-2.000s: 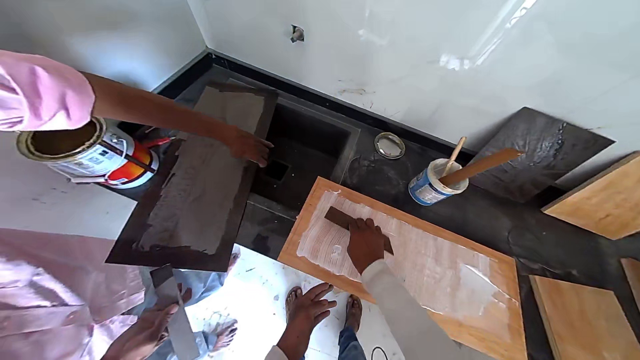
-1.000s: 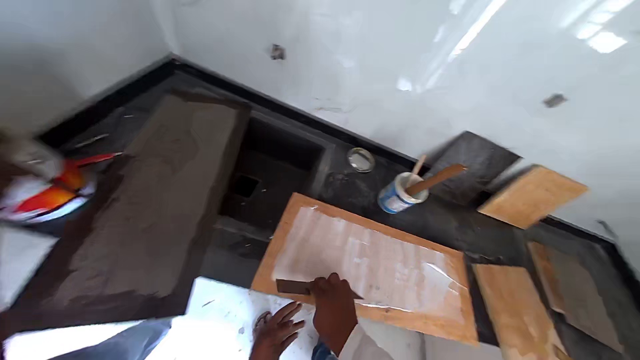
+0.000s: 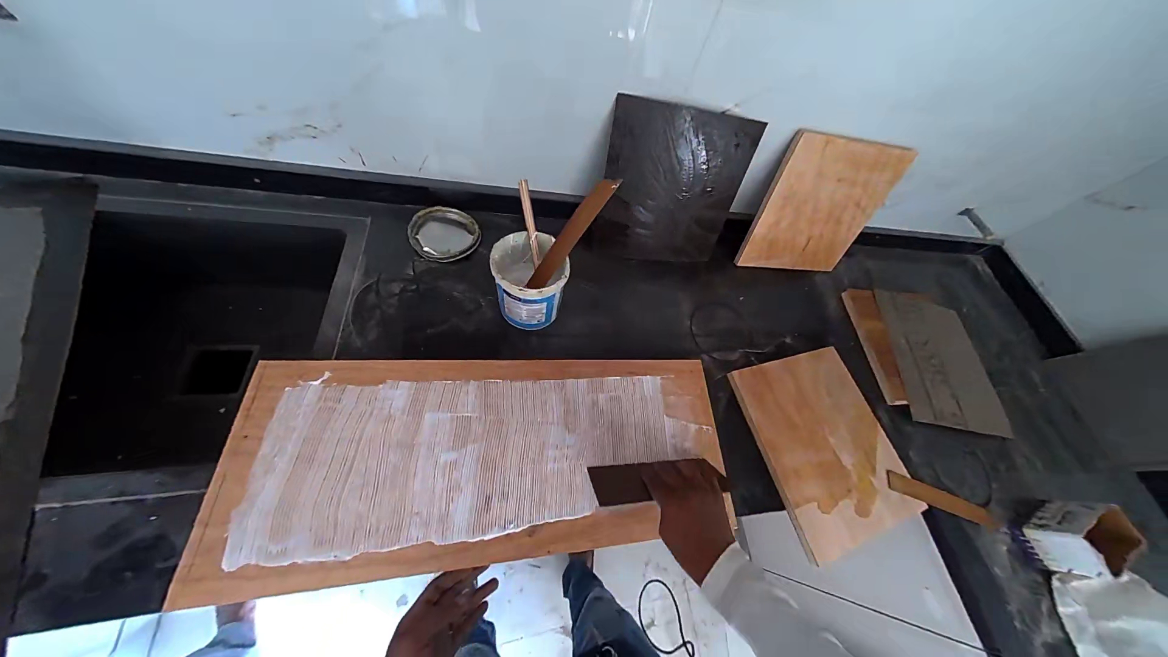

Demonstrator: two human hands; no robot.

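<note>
My right hand [image 3: 689, 502] grips a dark flat spreader [image 3: 622, 484], its edge against the lower right part of a wooden panel [image 3: 474, 370]. White ridged adhesive [image 3: 438, 465] coats most of that panel's face and leaves a bare wood border. Below the panel's front edge is my left hand [image 3: 444, 610], fingers apart and empty. Behind the panel, a white and blue tub [image 3: 529, 306] stands on the black countertop with a thin stick [image 3: 528, 219] and a flat brown strip [image 3: 575, 233] in it. A round lid [image 3: 443, 234] lies to its left.
A black sink [image 3: 201, 292] opens at left. A dark panel [image 3: 684, 173] and a wooden board [image 3: 826, 201] lean on the wall. At right lie a stained wooden board [image 3: 812, 429], a brown strip [image 3: 940, 497], a grey sheet [image 3: 944, 365] and an open box [image 3: 1086, 538].
The view has swung right, and the co-worker's hands are out of sight. My right hand has moved with the spreader to the panel's right end. Ridges now run across the coating.
</note>
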